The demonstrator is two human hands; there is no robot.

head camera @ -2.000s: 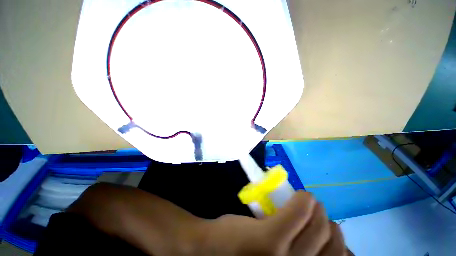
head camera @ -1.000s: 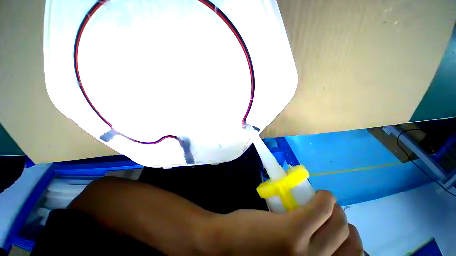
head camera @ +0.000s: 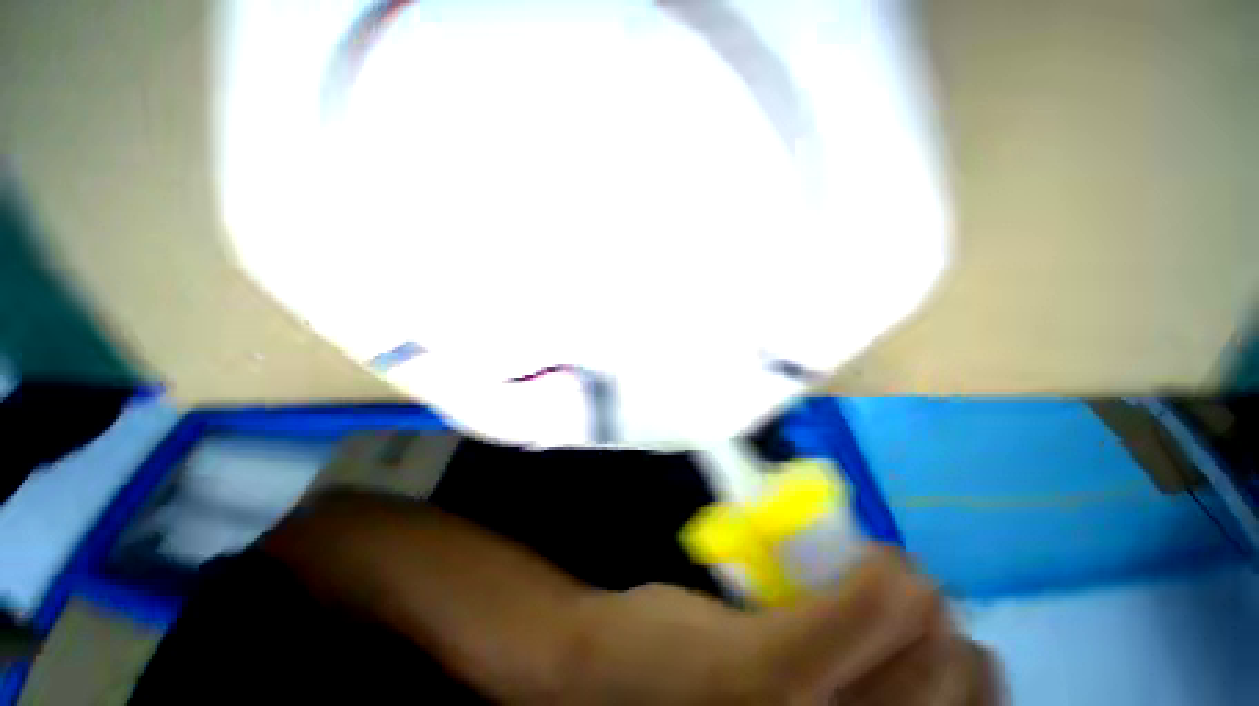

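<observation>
The frame is blurred. The white plastic housing [head camera: 552, 235] lies overexposed at the top middle. Parts of the dark red and black wire loop [head camera: 550, 371] show faintly, with grey tape pieces near the lower edge. My left hand [head camera: 870, 634], its forearm coming from the lower left, is closed around the front of the caulking gun [head camera: 768, 531], by the white cartridge behind the yellow frame end. The pale nozzle points up-left, its tip at the housing's lower edge; contact cannot be told. My right hand is not in view.
A tan cardboard sheet [head camera: 1091, 207] lies under the housing, with green surface [head camera: 49, 297] at its left. Below its edge are a blue-rimmed crate [head camera: 180, 455] with white parts at left, blue floor [head camera: 1008, 483] with a yellow line, and a grey bar at right.
The housing appears further right in the view, and the nozzle tip has moved off the right wire end to the lower edge. My left hand keeps its hold on the gun.
</observation>
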